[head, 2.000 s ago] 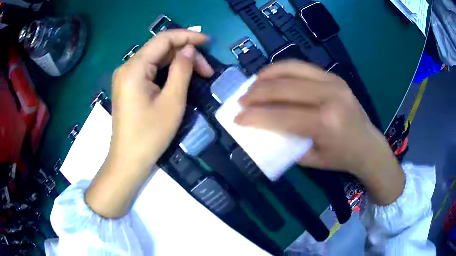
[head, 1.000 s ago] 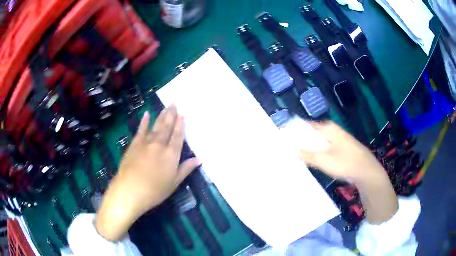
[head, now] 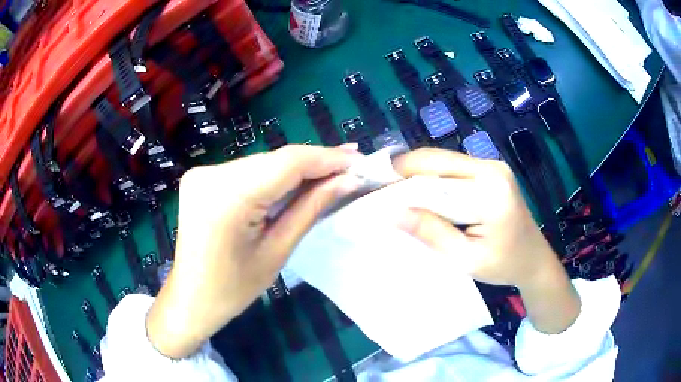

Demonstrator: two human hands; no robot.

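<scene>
My left hand (head: 246,224) and my right hand (head: 482,216) meet above the table. The fingertips of both pinch a small white piece (head: 379,168), partly hidden by the fingers. A larger white sheet (head: 396,291) shows below and between the hands, over watches; its upper part is hidden, so I cannot tell whether it is also held. Behind the hands, black watches lie in slanting rows. Several carry greyish printed films, such as a filmed watch face (head: 438,120). Others at the right have glossy black screens, such as a bare watch (head: 523,147).
Red stacked trays (head: 246,45) at the upper left have black straps and silver buckles hanging over them. A labelled clear jar (head: 317,22) stands at the back. White papers (head: 597,37) lie at the upper right. A blue stool (head: 638,175) stands beyond the table's right edge.
My left hand has left the long sheet and come right to meet my right hand at the small white piece. The view has shifted, and the sheet now shows mostly below the hands.
</scene>
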